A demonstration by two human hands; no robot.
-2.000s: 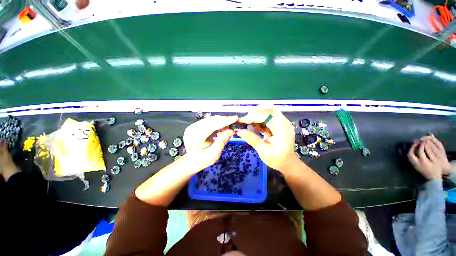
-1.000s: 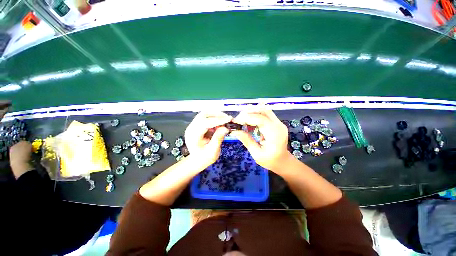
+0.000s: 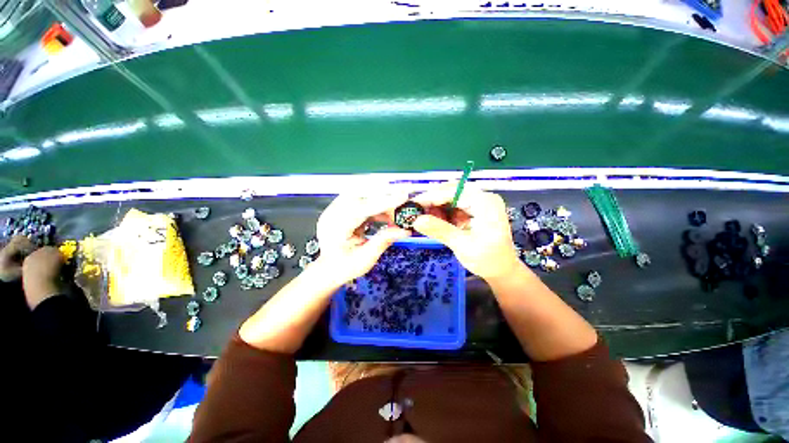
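My left hand (image 3: 350, 238) and my right hand (image 3: 471, 238) meet above the back edge of the blue parts tray (image 3: 398, 341). A partly assembled unit (image 3: 408, 215), a black ring with a green and metallic centre, is held between the fingertips of both hands. A green strand (image 3: 463, 184) sticks up from the fingers of my right hand. A small dark piece (image 3: 374, 228) shows within my left hand. Tiny black plastic parts (image 3: 400, 290) are scattered in the tray.
Round circuit assemblies lie left (image 3: 251, 251) and right (image 3: 554, 234) of the tray. A bundle of green strands (image 3: 611, 221) and black round housings (image 3: 722, 251) lie farther right. A bag of yellow parts (image 3: 147, 258) and another person's hands (image 3: 41, 270) are left. A unit (image 3: 497, 153) sits on the green belt (image 3: 381, 143).
The unit between my fingertips now shows its face, and the green strand stands up higher. The unit on the belt has moved left. The other person's hands at the right have left the view.
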